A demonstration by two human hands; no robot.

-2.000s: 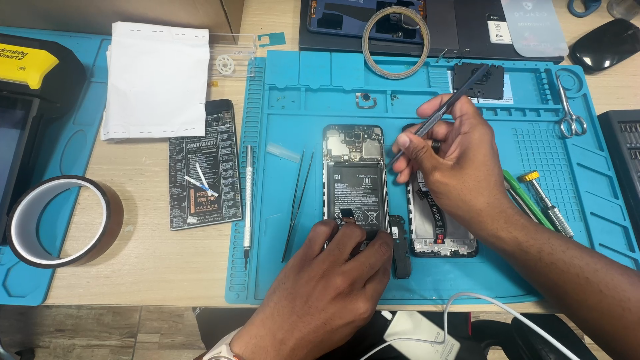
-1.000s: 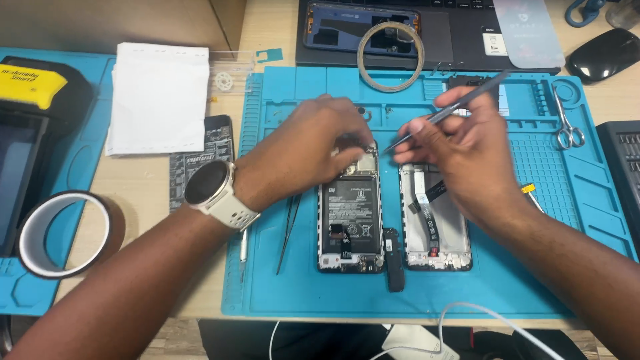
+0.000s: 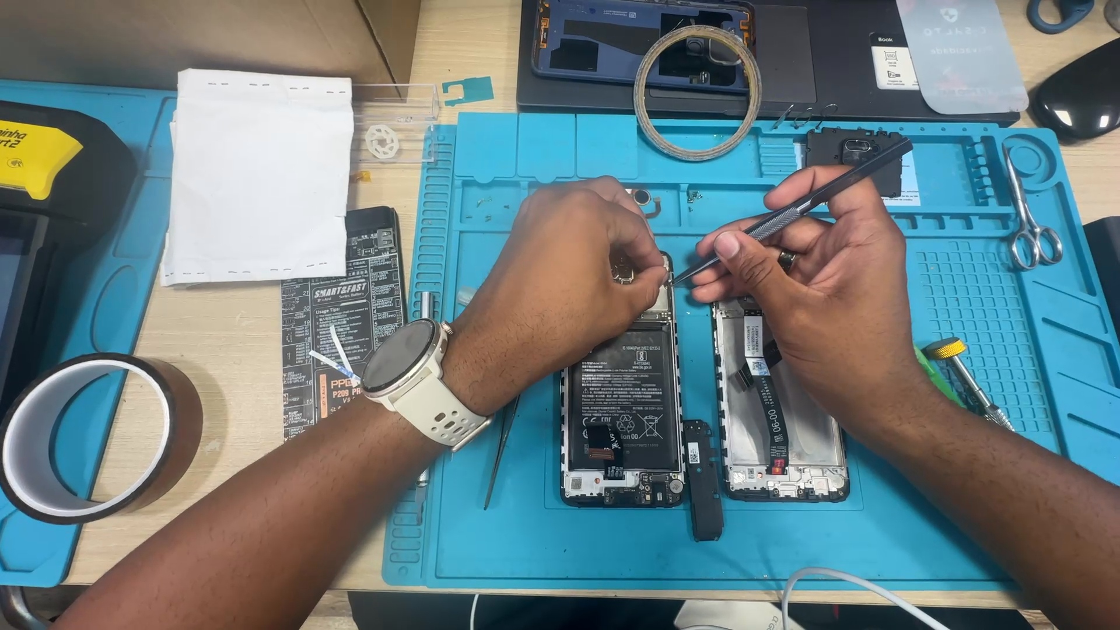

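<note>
On the blue silicone repair mat (image 3: 490, 542) lies an opened smartphone (image 3: 573, 437) with its black battery (image 3: 623, 385) showing. My left hand (image 3: 582, 262) reaches over its upper end, thumb and fingertips together at the board; whether they pinch a part cannot be told. My right hand (image 3: 814, 280) grips a dark metal pry tool with a knurled grip (image 3: 779, 219), its tip at the phone's upper right edge. Under that hand is a second phone frame (image 3: 744, 437) with a flex cable (image 3: 773, 411). A black plastic strip part (image 3: 703, 481) sits between the two phones.
Tweezers (image 3: 500, 451) lie left of the phone. Scissors (image 3: 1034, 227), a yellow-capped screwdriver (image 3: 971, 381) and a black phone cover part (image 3: 853, 144) are on the right. A tape ring (image 3: 643, 96) overlaps the mat's back edge. A brown tape roll (image 3: 179, 437) stands left; a white cable (image 3: 840, 573) crosses the front edge.
My left hand has gone from the phone's lower end to its upper end. My right hand stays around the pry tool, whose tip is now at the phone's upper right edge.
</note>
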